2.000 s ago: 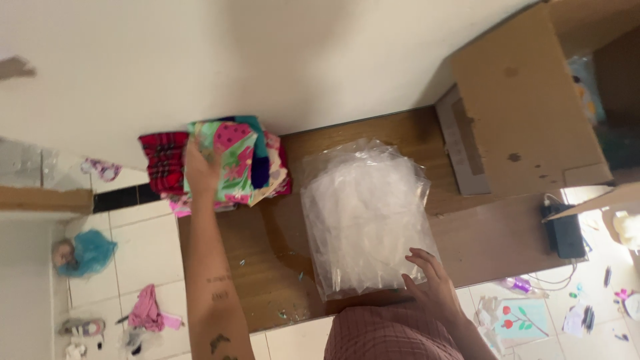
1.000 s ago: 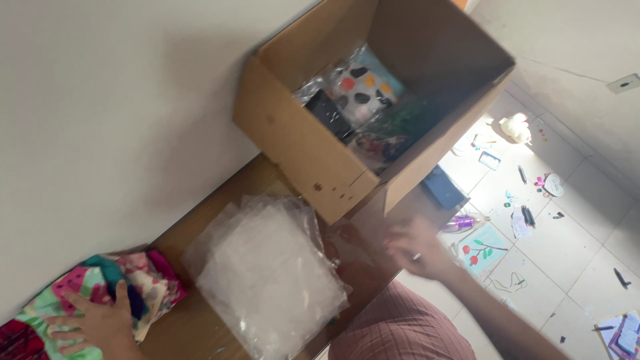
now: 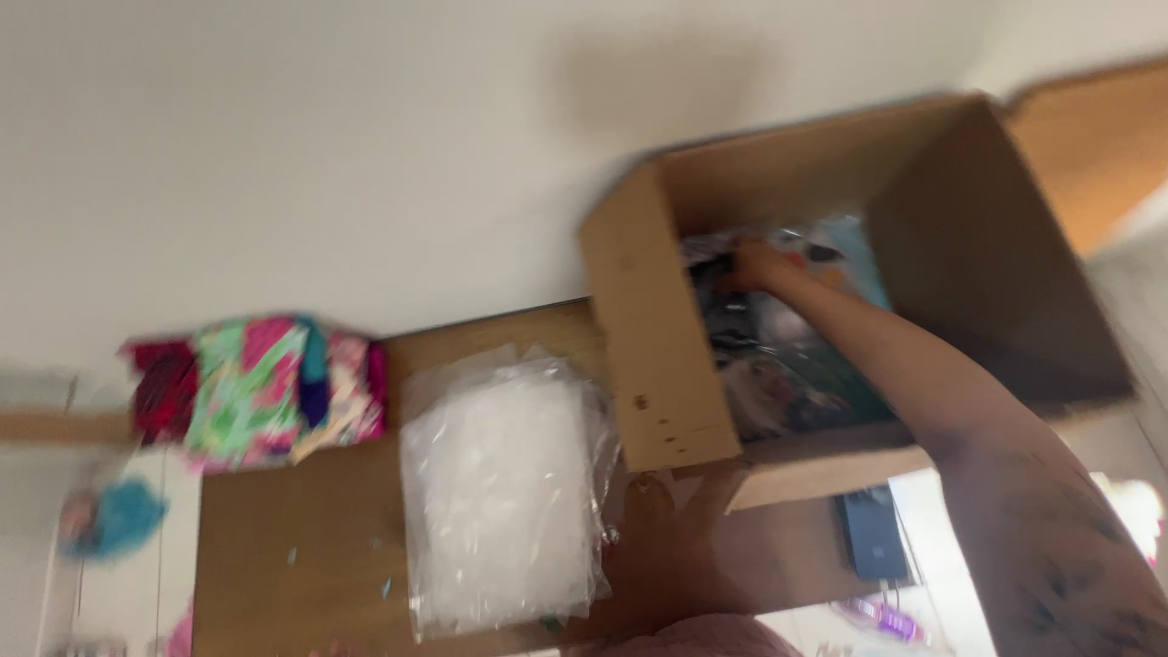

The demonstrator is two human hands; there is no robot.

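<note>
My right hand (image 3: 756, 266) reaches down into an open cardboard box (image 3: 671, 338) at the right. Its fingers are on or among plastic-wrapped items (image 3: 776, 374) inside; blur hides whether they grip anything. My left hand cannot be made out. Left of the box, a stack of clear plastic bags (image 3: 506, 502) lies flat on the wooden table (image 3: 292, 547). A pile of folded fabrics (image 3: 255, 388), with red, green-and-pink, teal and floral pieces, lies at the table's far left, by the wall.
A pale wall (image 3: 319, 164) runs behind the table. The box flap leans over the tabletop. A dark blue box-shaped object (image 3: 873, 534) sits near the table's edge, below the cardboard box. On the tiled floor are a purple item (image 3: 885, 620) and a blue bundle (image 3: 128, 517).
My right hand has moved from beside the plastic bags into the cardboard box. My left hand, earlier on the fabrics, has left them. The view has swung right, then partly back.
</note>
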